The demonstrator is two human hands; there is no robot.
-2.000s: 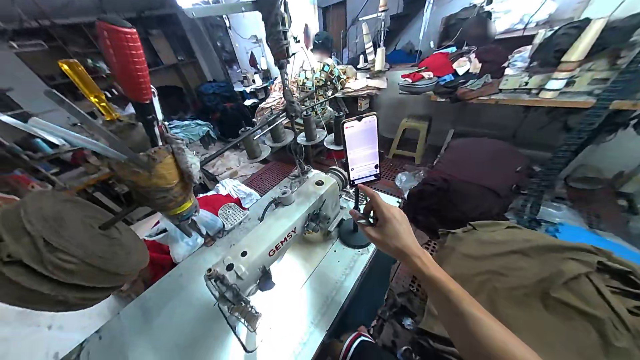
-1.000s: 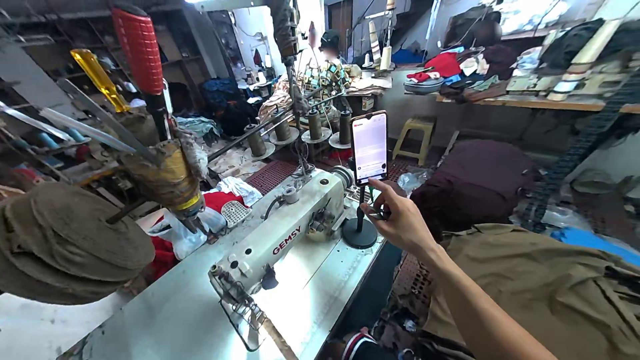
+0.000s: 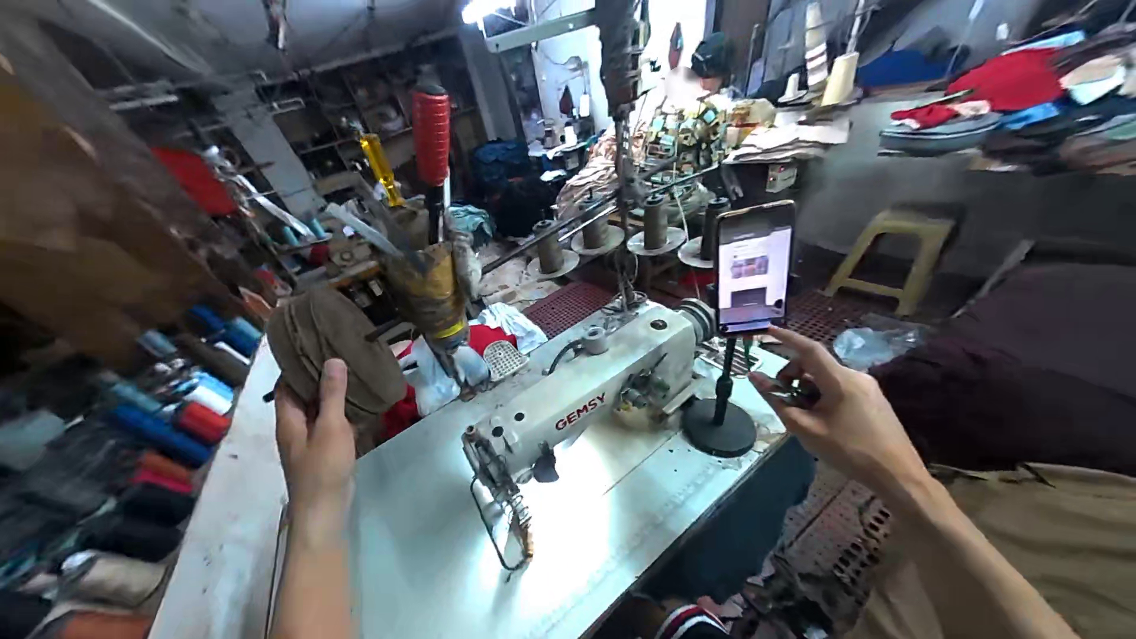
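Note:
My left hand (image 3: 315, 444) is raised at the lower edge of a round brown cloth bundle (image 3: 342, 351); whether it grips the bundle is unclear. My right hand (image 3: 834, 413) has its index finger at the bottom edge of a lit smartphone (image 3: 754, 271), with the other fingers curled around something small and dark that I cannot make out. The phone stands upright on a black round-based stand (image 3: 719, 428). To the left of the stand is a white Gemsy sewing machine (image 3: 577, 399), mounted on a pale worktable (image 3: 426, 532) under bright light.
A taped holder (image 3: 430, 293) with a red-handled tool (image 3: 431, 138) rises behind the machine. Thread cones (image 3: 655, 222) stand beyond it. Colored thread spools (image 3: 204, 422) lie at left, a yellow stool (image 3: 896, 253) at right. Another person (image 3: 706, 75) is in the background.
My left hand has come into view at the brown bundle. The phone screen shows different content. My right hand stays by the phone's lower edge. The view has swung left.

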